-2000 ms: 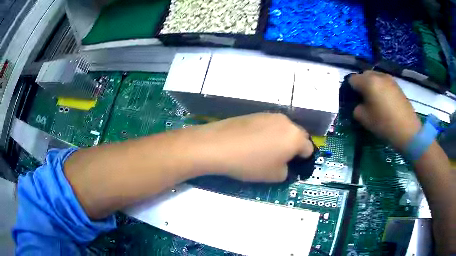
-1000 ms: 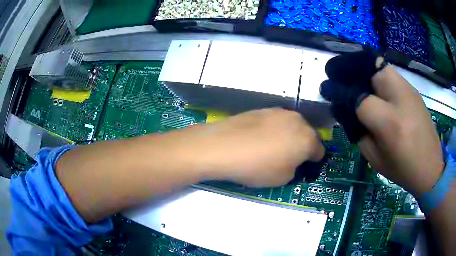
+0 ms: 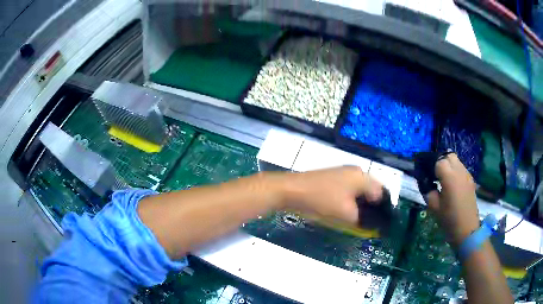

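Observation:
A green circuit board [image 3: 209,155] lies in front of me. A finned heatsink [image 3: 390,178] stands near its back edge, with yellow strip below. A long heatsink [image 3: 280,268] lies nearer me. My left hand [image 3: 336,193] is over the finned heatsink's front, its black-covered fingertips bent down and blurred; whether they hold anything is hidden. My right hand [image 3: 455,193] is at the shelf's front edge, below the bin of blue components [image 3: 390,122]. Its black-covered fingertips are close together; I cannot tell if they pinch anything.
A bin of cream components [image 3: 303,83] stands left of the blue, and dark blue-purple components [image 3: 461,142] lie right of it. Green mat [image 3: 208,74] lines the shelf at left. Another finned heatsink [image 3: 132,110] stands on the left board. A cable [image 3: 529,113] hangs at right.
The view has shifted, showing more of the shelf and bins. My right hand has moved back from beside my left hand to the bins' front edge. My left hand stays near the finned heatsink.

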